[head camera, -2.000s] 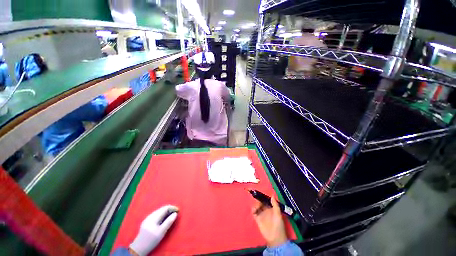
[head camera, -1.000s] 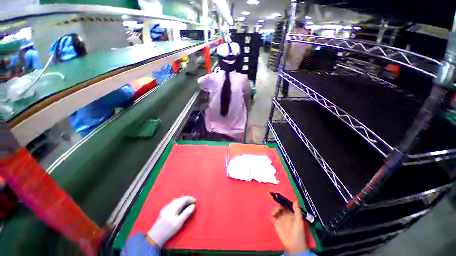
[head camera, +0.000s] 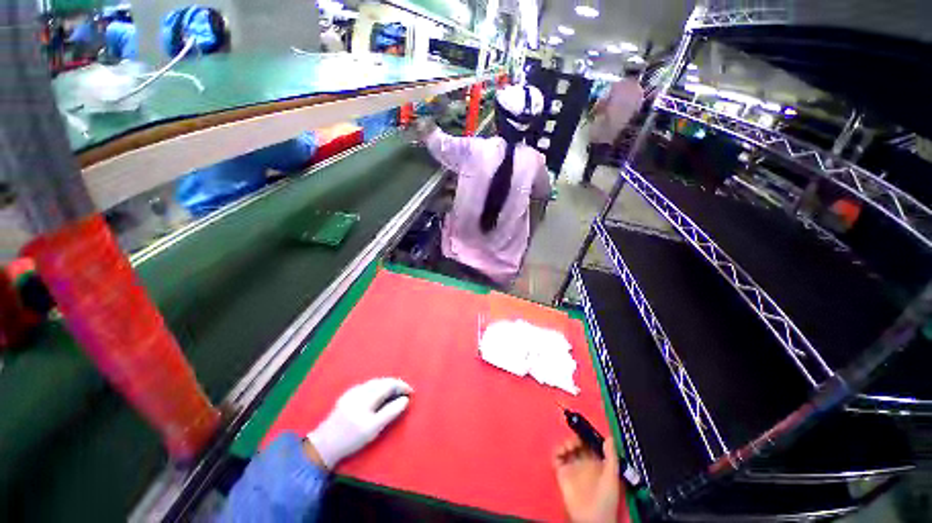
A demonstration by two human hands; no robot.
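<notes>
My left hand, in a white glove, rests on the red work mat at its near left, fingers curled; I see nothing in it. My bare right hand is at the mat's near right edge and holds a black pen-type tool, its tip pointing away and to the left. A crumpled white cloth lies at the mat's far right, partly on an orange-red sheet, beyond the tool tip.
A green circuit board lies on the conveyor belt at left. A red-wrapped post stands at near left. A person in pink is ahead, another farther back. A wire rack with black shelves borders the right.
The view has turned, so the mat appears tilted and more of the left side shows. The person in pink now reaches an arm left over the conveyor. My right hand still holds the tool.
</notes>
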